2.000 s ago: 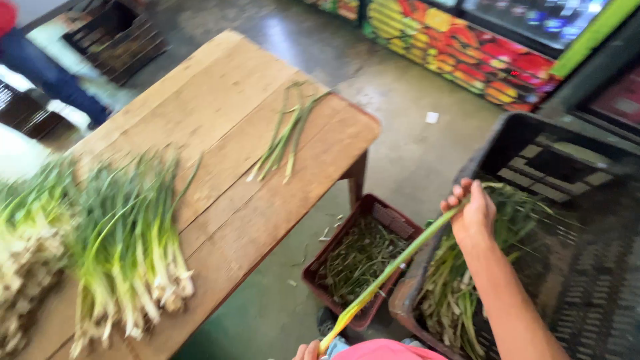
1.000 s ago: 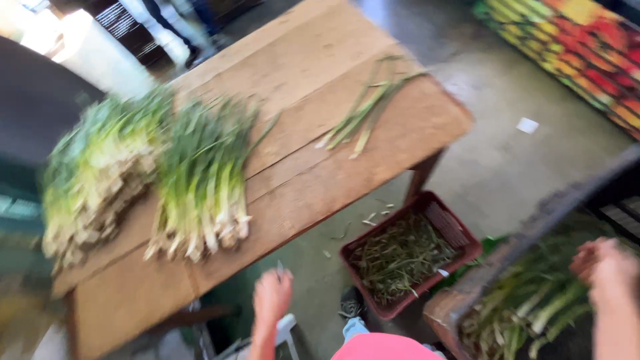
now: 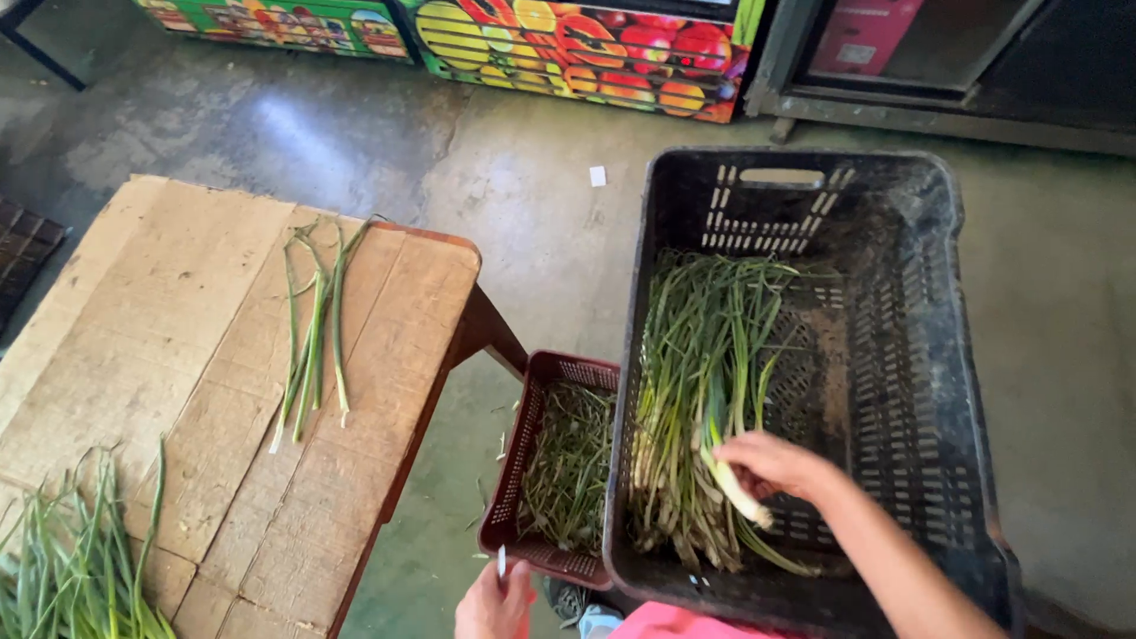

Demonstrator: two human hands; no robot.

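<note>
My right hand (image 3: pixel 772 463) grips a green onion (image 3: pixel 729 484) near its white end, over the black plastic crate (image 3: pixel 963 355). Beneath it, a pile of untrimmed green onions (image 3: pixel 683 373) lies along the crate's left side. At the bottom centre, my left hand (image 3: pixel 497 602) is closed around a small object with a pale, thin tip, perhaps a knife blade. A few loose green onions (image 3: pixel 317 346) rest on the cardboard-covered table (image 3: pixel 222 373). Part of a larger bunch of green onions (image 3: pixel 80 559) shows at the table's lower left corner.
A dark red plastic crate (image 3: pixel 506 470) holding green leaf scraps (image 3: pixel 568 461) stands on the floor between table and black crate. Refrigerated cabinets with a fruit-printed panel (image 3: pixel 586 53) line the back. A white scrap (image 3: pixel 598 176) lies on the floor. My shoe (image 3: pixel 566 599) is below the red crate.
Two seconds ago a long green onion stretched between both hands; one second ago my right hand was over the crate's pile. It now holds an onion there. The view has swung right since one second ago.
</note>
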